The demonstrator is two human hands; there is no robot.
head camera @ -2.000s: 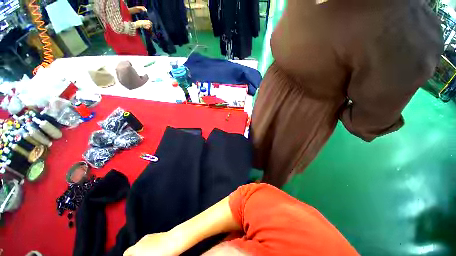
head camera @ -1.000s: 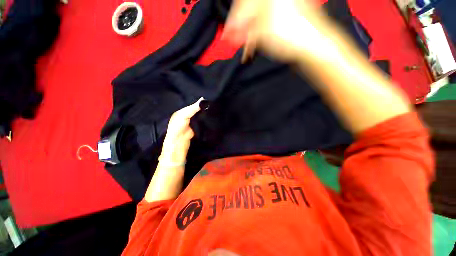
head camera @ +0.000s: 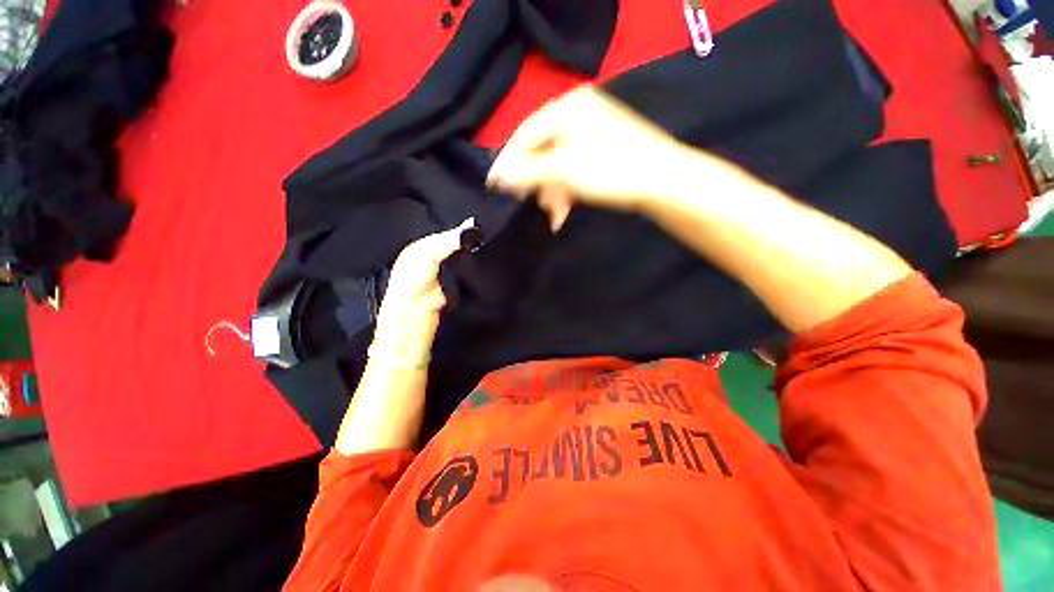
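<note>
A dark navy-black coat (head camera: 647, 289) lies spread in front of me. My left hand (head camera: 414, 295) pinches a fold of the coat, with a small round dark button (head camera: 470, 239) at its thumb and fingertip. My right hand (head camera: 566, 156) is raised above the coat, up and right of the button, slightly blurred, its fingertips drawn together. Any needle or thread between them is too thin to see. White-and-pink snips (head camera: 699, 29) lie at the coat's far edge.
A red-covered table (head camera: 185, 382) lies under the coat. A white bowl of dark pieces (head camera: 321, 42) stands far left of centre, with loose dark buttons nearby. A hanger hook (head camera: 228, 337) and white tag (head camera: 266, 337) show at the collar. Dark garments (head camera: 72, 139) lie far left. Brown cloth is at right.
My view has swung down from the table's far side onto the coat and my hands. Since one second ago, my right hand has come lower, nearer the button. My left hand keeps its pinch.
</note>
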